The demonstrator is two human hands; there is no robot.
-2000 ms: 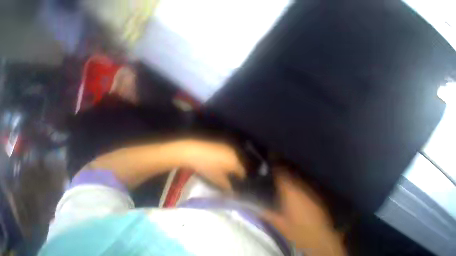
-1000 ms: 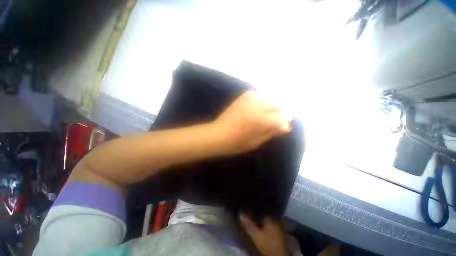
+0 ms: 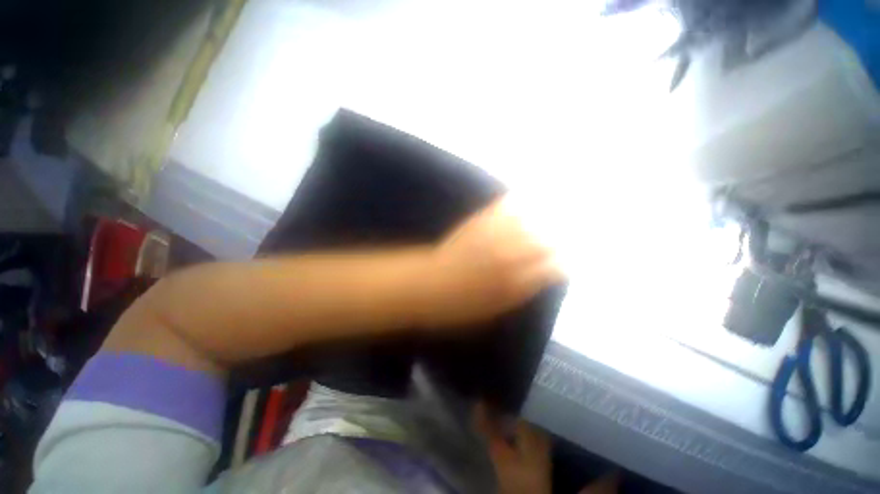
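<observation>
A dark cloth piece (image 3: pixel 386 183) lies on the white table and hangs over its front edge towards my lap. My left hand (image 3: pixel 502 256) is at the cloth's right corner, its fingers closed on the edge; blur and glare hide the fingertips. My left forearm crosses the cloth. My right hand (image 3: pixel 516 453) is low in the picture at the hanging cloth's lower edge, blurred and partly hidden; its grip is unclear. A blurred grey shape shows beside it.
Blue-handled scissors (image 3: pixel 799 391) lie at the right, beside a grey block (image 3: pixel 760 305) near the machine's metal parts. A ruled strip (image 3: pixel 637 415) runs along the table's front edge. A red basket-like object (image 3: pixel 114 260) is below left. Strong glare covers the table centre.
Since two seconds ago, the large cloth spread has given way to a smaller piece, and my left hand has moved up onto it. Over the last second the hands have kept nearly the same places.
</observation>
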